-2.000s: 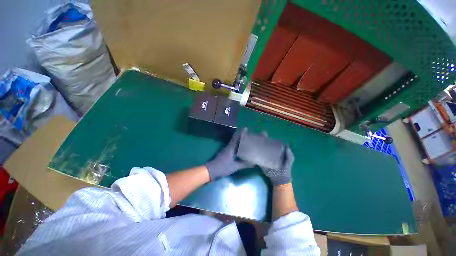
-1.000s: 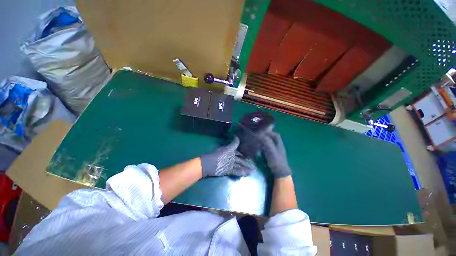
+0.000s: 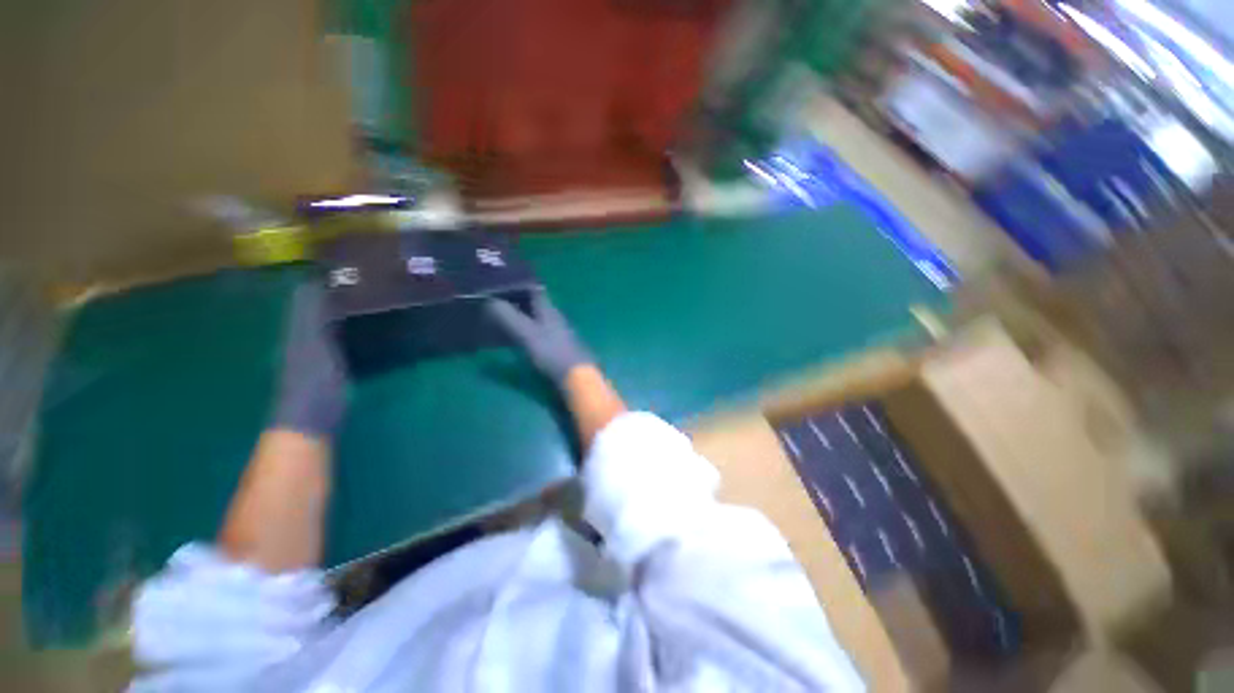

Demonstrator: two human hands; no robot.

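Note:
Three black product boxes (image 3: pixel 422 265) with white logos stand side by side in a row near the back of the green tabletop. My left hand (image 3: pixel 311 363), in a grey knitted glove, is against the left end of the row. My right hand (image 3: pixel 544 336), also gloved, is at the right end, fingers on the front and side. Both hands hold the row between them. The frame is motion-blurred, so finger contact is not sharp.
The shipping carton (image 3: pixel 968 481) stands open at the near right, with rows of black boxes inside. The rust-red tunnel curtain (image 3: pixel 562 95) is behind the table. A yellow holder (image 3: pixel 273 244) and the cardboard sheet (image 3: pixel 149 122) are at the back left.
The view has swung right, showing more of the carton. The box that was handled separately now stands beside the other two. My hands have moved apart to both ends of the row.

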